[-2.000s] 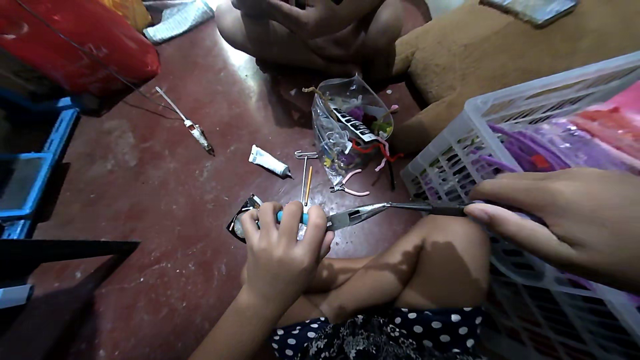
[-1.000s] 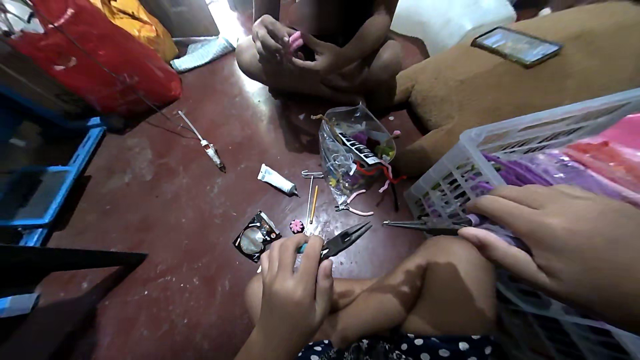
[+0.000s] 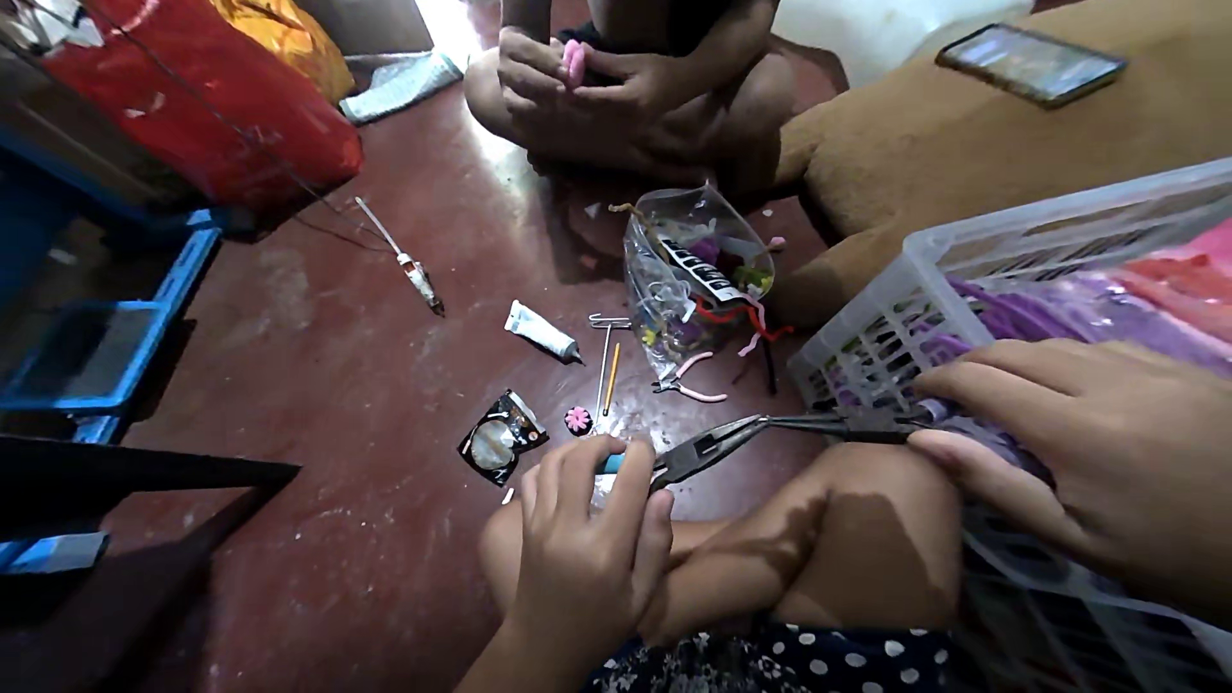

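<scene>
My left hand [image 3: 592,529] is closed round the handles of long-nose pliers [image 3: 707,450], a bit of teal handle showing between the fingers. Their jaws point right and meet the thin tip of a second pair of pliers [image 3: 837,423], which my right hand [image 3: 1068,462] grips at the right. Whether anything small sits between the tips cannot be told. Just beyond my left hand lie a pink and black flower piece [image 3: 577,420], a black packet [image 3: 501,438], an orange stick [image 3: 612,380] and a thin metal rod [image 3: 603,371]. Small pink-handled pliers [image 3: 703,379] rest on the floor.
A white plastic crate [image 3: 924,279] of fuzzy purple and red material stands at right. Ahead are a clear bag [image 3: 664,217] of craft pieces, a glue tube [image 3: 541,330] and a glue gun or syringe-like tool [image 3: 419,279]. Opposite sits a person [image 3: 626,106] holding something pink; a phone [image 3: 1030,63] lies on brown cushioning.
The tips of the two pliers were apart one second ago and now meet. Two seconds ago they also met.
</scene>
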